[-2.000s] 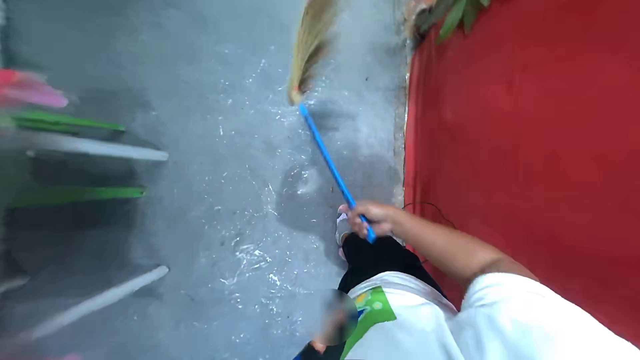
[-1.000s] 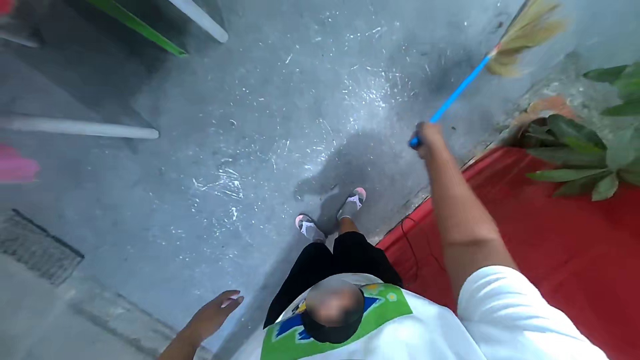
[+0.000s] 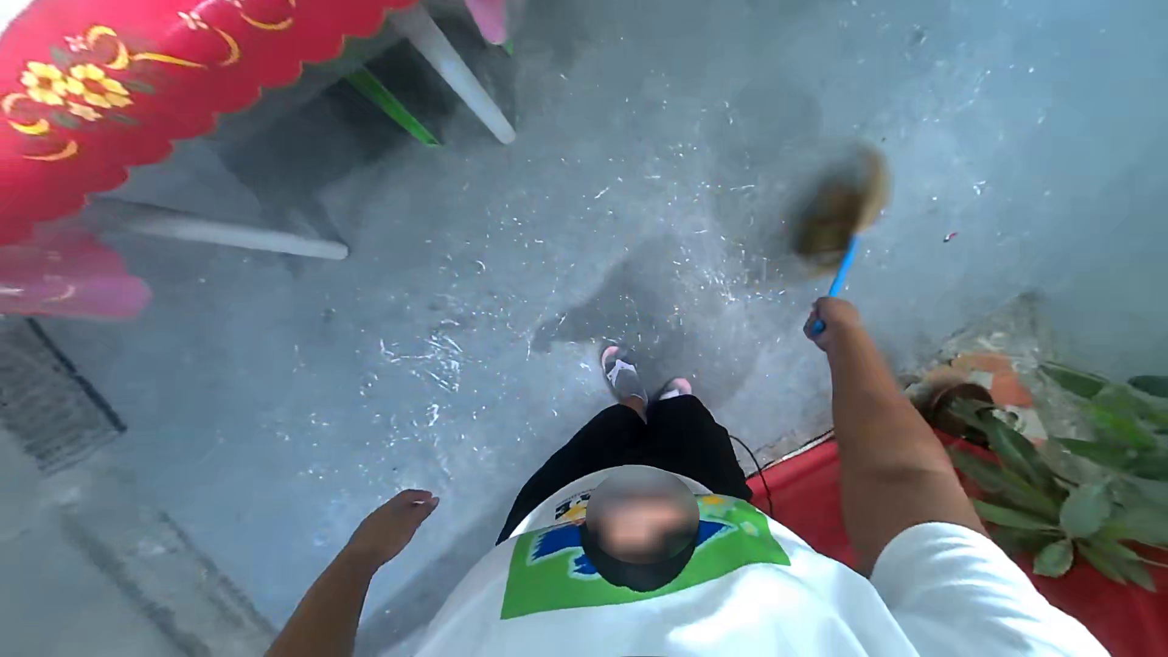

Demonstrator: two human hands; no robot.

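My right hand (image 3: pixel 832 323) grips the blue handle (image 3: pixel 844 265) of a soft grass broom near its end, with the arm stretched out to the right. Beyond the hand, the broom's tan bristles (image 3: pixel 835 214) are blurred over the grey concrete floor (image 3: pixel 566 210). My left hand (image 3: pixel 396 526) hangs over the floor at lower left, fingers loosely extended, with nothing held. My two feet in sandals (image 3: pixel 624 370) stand on the floor between the hands. A small reddish bit (image 3: pixel 950 237) lies right of the bristles.
A table with a red flowered cloth (image 3: pixel 182 82) and white legs (image 3: pixel 246 239) stands at upper left. A pink cloth or cover (image 3: pixel 73 278) hangs there, above a grey mat (image 3: pixel 46 401). Potted plants (image 3: pixel 1077 484), a red covering (image 3: pixel 812 488) and a thin black cable (image 3: pixel 759 465) are at lower right.
The view has shifted widely, showing more of the table. The broom's bristles have swung and now blur. My left hand, hardly visible two seconds ago, is in plain view.
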